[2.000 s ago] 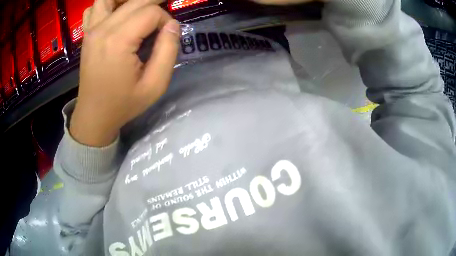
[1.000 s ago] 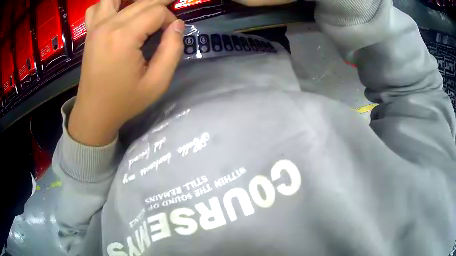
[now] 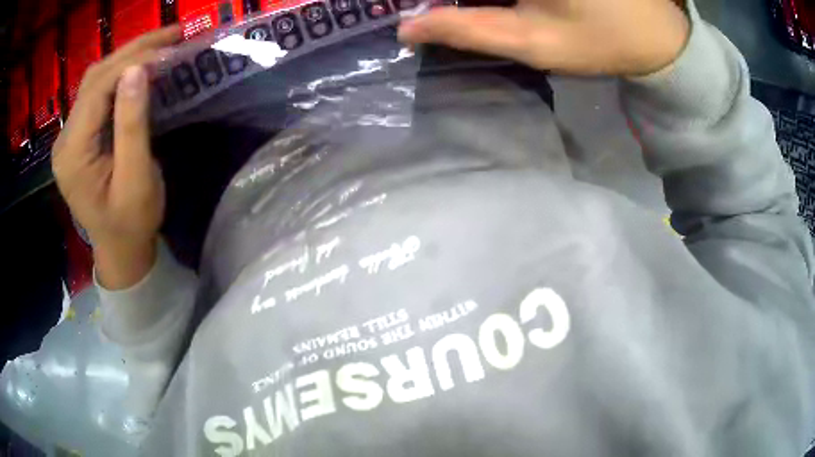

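Note:
A clear sticker sheet (image 3: 357, 82) with a row of black oval stickers (image 3: 287, 31) is stretched between my hands at the top of the view, above my sweatshirt. My left hand (image 3: 116, 152) grips its left end, thumb on the near side. My right hand (image 3: 554, 36) pinches its right end with the fingertips, partly cut off by the top edge. The lower part of the sheet is bare, shiny film. Red shells (image 3: 47, 71) sit in a black tray behind the sheet, partly hidden by it and by my left hand.
The black tray's edge (image 3: 34, 170) runs along the upper left. More red parts (image 3: 798, 25) show at the far top right. A black patterned surface (image 3: 795, 134) lies at the right. My grey sweatshirt (image 3: 500, 268) fills the lower view. Pale floor shows at the lower left.
My left hand has moved left and down. My right hand has come down into view, holding the sheet's right end. The sheet is now spread wider, tilted, and shows more bare film.

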